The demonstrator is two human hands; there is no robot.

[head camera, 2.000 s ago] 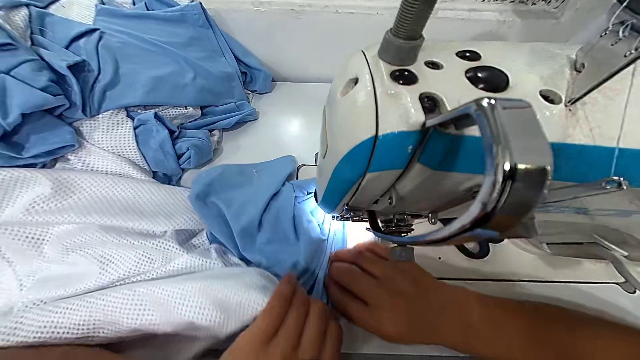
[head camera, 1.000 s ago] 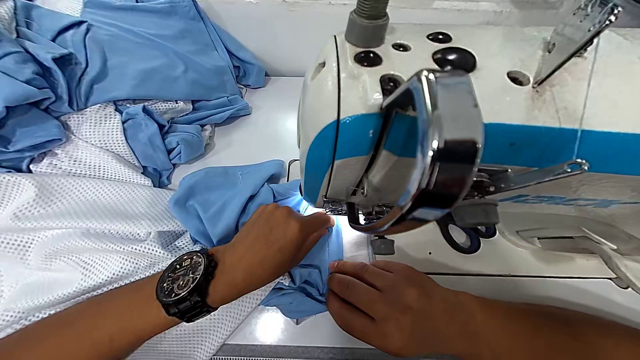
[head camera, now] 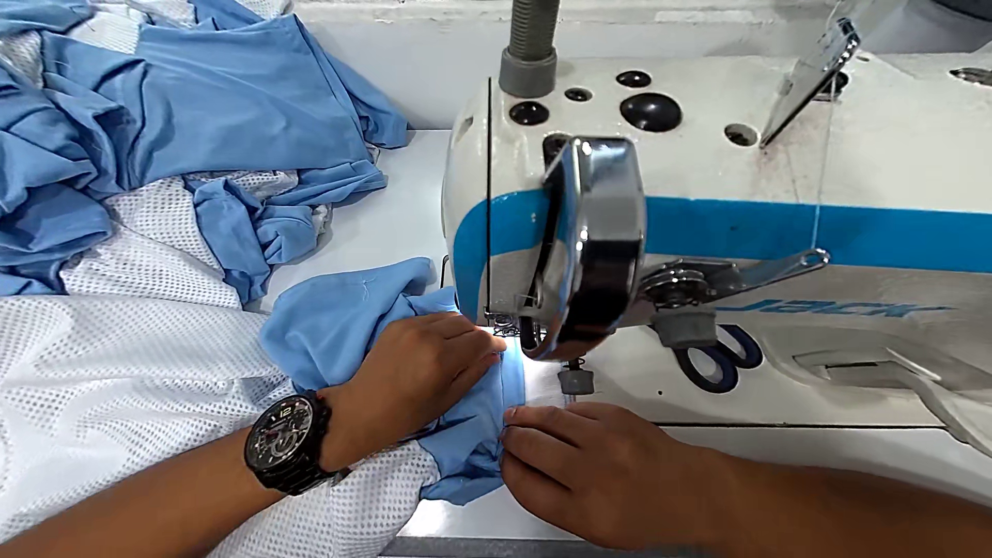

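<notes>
A blue fabric piece [head camera: 333, 325] joined to white mesh fabric [head camera: 116, 387] lies under the needle area of a Jack sewing machine [head camera: 744, 232]. My left hand [head camera: 418, 364], with a black watch at the wrist, rests on the blue fabric, its fingertips close to the lit presser foot area. Its palm side is hidden. My right hand [head camera: 589, 473] is lower down, thumb and fingers pinching the blue fabric's right edge. The needle and most of the presser foot are hidden behind the chrome guard [head camera: 597, 248].
A heap of blue and white mesh garments [head camera: 225, 101] lies at the back left. Dark-handled scissors [head camera: 713, 364] lie under the machine arm. A thread runs down to the metal take-up part [head camera: 775, 275]. The table's front edge [head camera: 496, 547] shows at the bottom.
Since two seconds ago my left hand has moved from the fabric's lower edge up beside the presser foot area. My right hand stays at the fabric edge. The view has shifted somewhat.
</notes>
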